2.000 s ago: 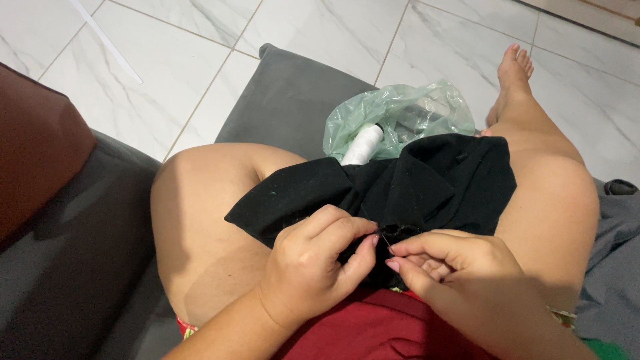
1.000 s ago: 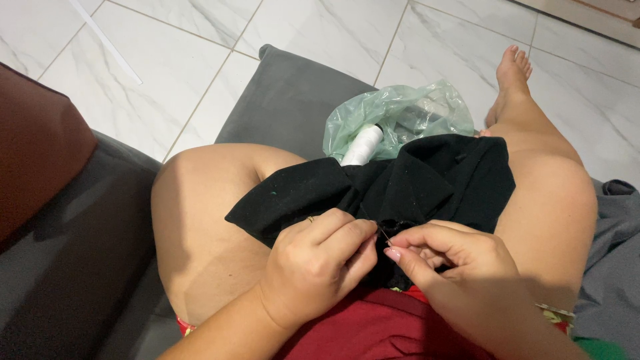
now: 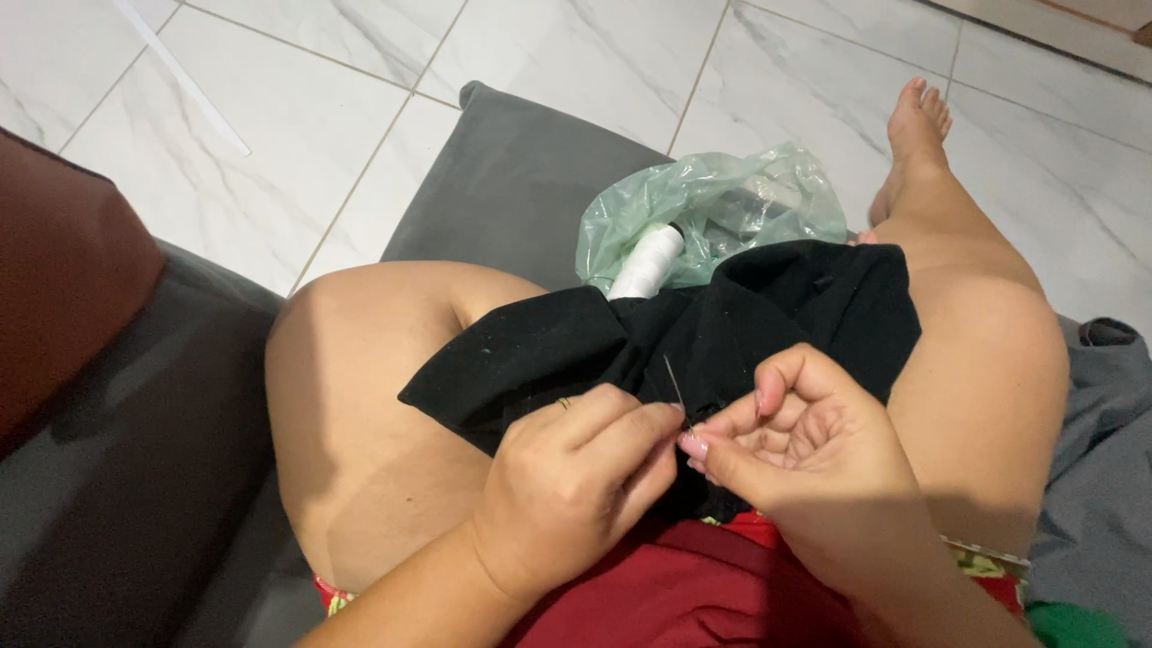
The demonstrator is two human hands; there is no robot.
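Black fabric (image 3: 522, 351) lies bunched across my lap. My left hand (image 3: 576, 468), with a ring on one finger, pinches at the fabric's near part. A thin sewing needle (image 3: 673, 378) stands up between the two hands, its lower end at the fingertips. My right hand (image 3: 801, 441) meets the left one there, thumb and a finger pinched together by the needle's lower end; the index finger is bent and raised. Whichever hand carries the needle's weight is hard to tell, and any thread is too fine to see. Beyond the fabric leans a cone of white thread (image 3: 646, 261).
A crumpled green translucent plastic bag (image 3: 720, 184) lies around the thread cone on a grey cushion (image 3: 531, 153). A brown backrest or armrest (image 3: 72, 270) is at the left. Grey cloth (image 3: 1098, 432) lies at the right. A white strip (image 3: 193, 90) rests on the marble-look tiles.
The needle now shows upright above the fingertips, where it was mostly hidden between them before. My right hand's index finger has lifted and bent away from the thumb.
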